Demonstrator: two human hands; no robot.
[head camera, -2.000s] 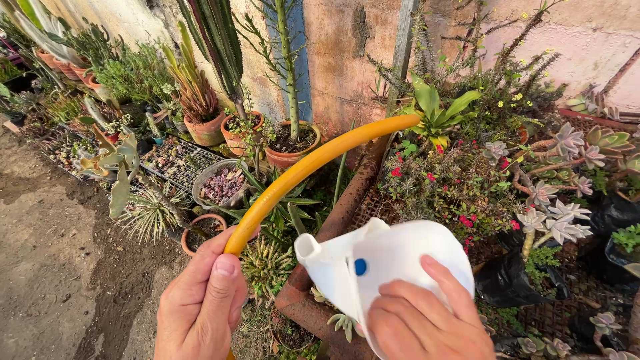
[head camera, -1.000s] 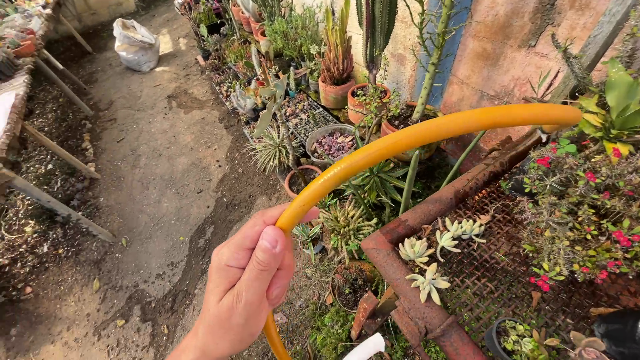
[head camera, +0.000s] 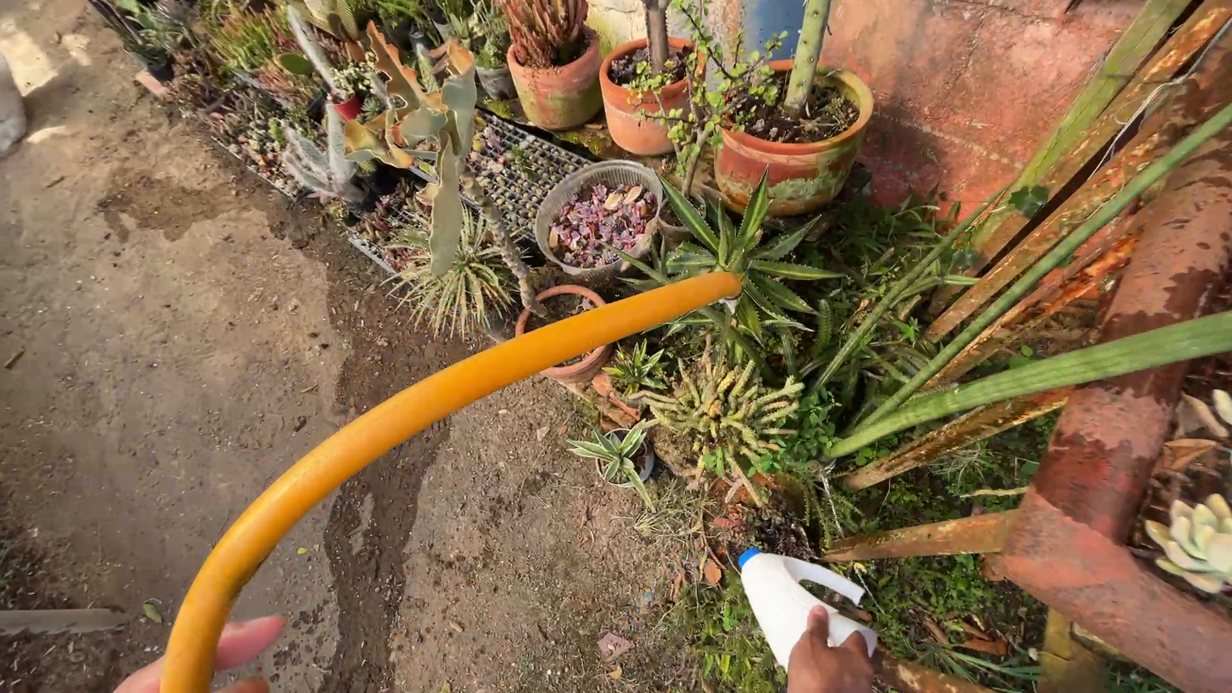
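My left hand (head camera: 231, 659), at the bottom left and partly cut off by the frame, is around a yellow hose (head camera: 385, 423). The hose arcs up and right; its free end is over the spiky green plant (head camera: 736, 250) near the small terracotta pot (head camera: 563, 332). At the bottom right my right hand (head camera: 830, 664) grips a white plastic jug (head camera: 784, 602) with a blue cap, tilted with its cap toward the upper left. Beneath the jug are low green plants and soil. A finger-like cactus (head camera: 727, 414) grows between the hose end and the jug.
Large terracotta pots (head camera: 794, 178) line the wall. A round plastic tub (head camera: 597, 217) of purple succulents stands beside black seedling trays (head camera: 520, 159). A rusty metal frame (head camera: 1107, 481) and slanting bars fill the right side. Bare dirt ground (head camera: 192, 385) lies left.
The view has swung down and shifted. The white jug, mostly out of frame one second ago, is now low at the right in my right hand. The hose end has moved from the flowering plants to the spiky plant.
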